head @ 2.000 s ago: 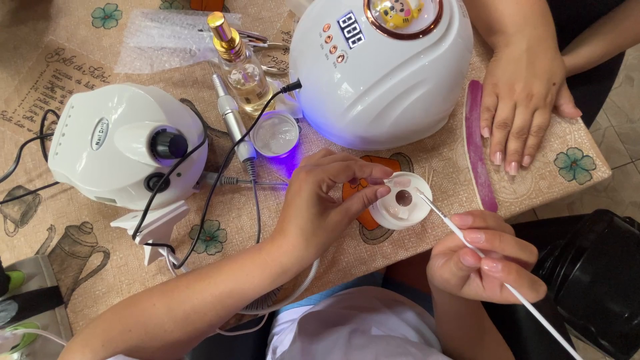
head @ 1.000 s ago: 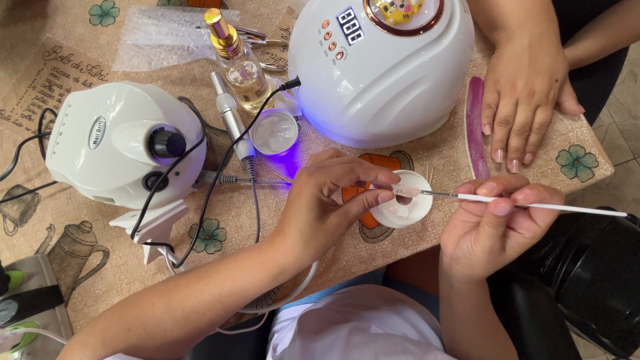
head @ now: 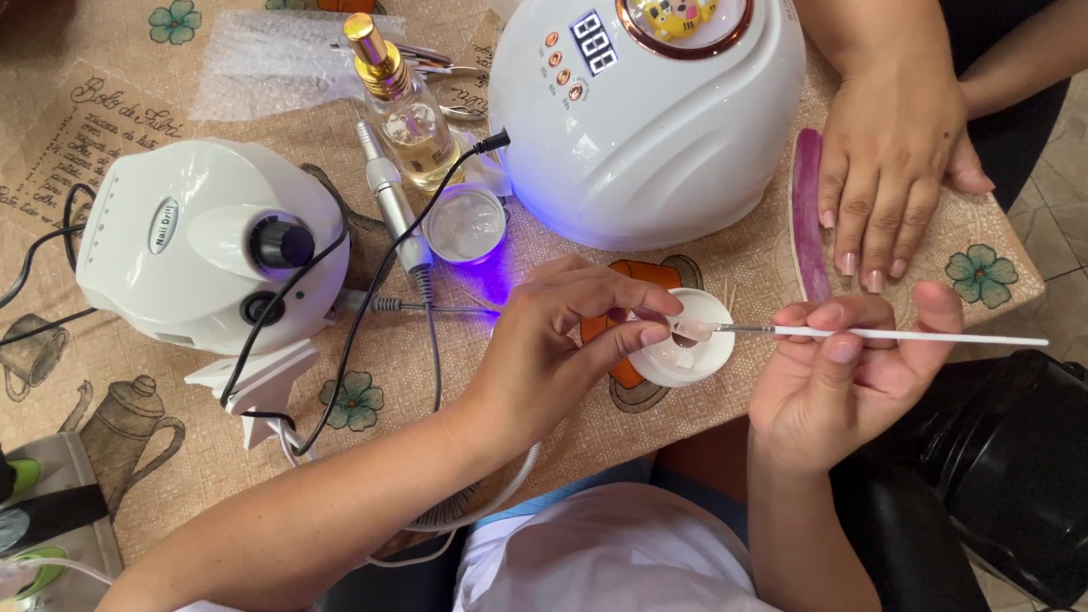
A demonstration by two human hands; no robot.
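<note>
My left hand (head: 586, 327) pinches a small translucent nail tip (head: 693, 330) between thumb and fingers. My right hand (head: 850, 374) holds a thin white-handled nail brush (head: 909, 335) almost level, its bristle end touching or very close to the nail tip. Both are above a small round white container (head: 684, 364) with a dark round spot in its middle. A jar of clear gel (head: 466, 223) stands to the upper left of my left hand, beside a silver nail drill handpiece (head: 395, 200).
A white nail lamp (head: 654, 127) glows blue behind my hands. The white nail drill unit (head: 204, 246) and its cables lie left, near a gold-capped glass bottle (head: 412, 127). Another person's hand (head: 892, 161) rests beside a purple nail file (head: 809, 212) by the table's right corner.
Two seconds ago the brush slanted down to the right from the white container. My right hand has since turned it nearly level, with its tip at the nail tip. My left hand has barely moved.
</note>
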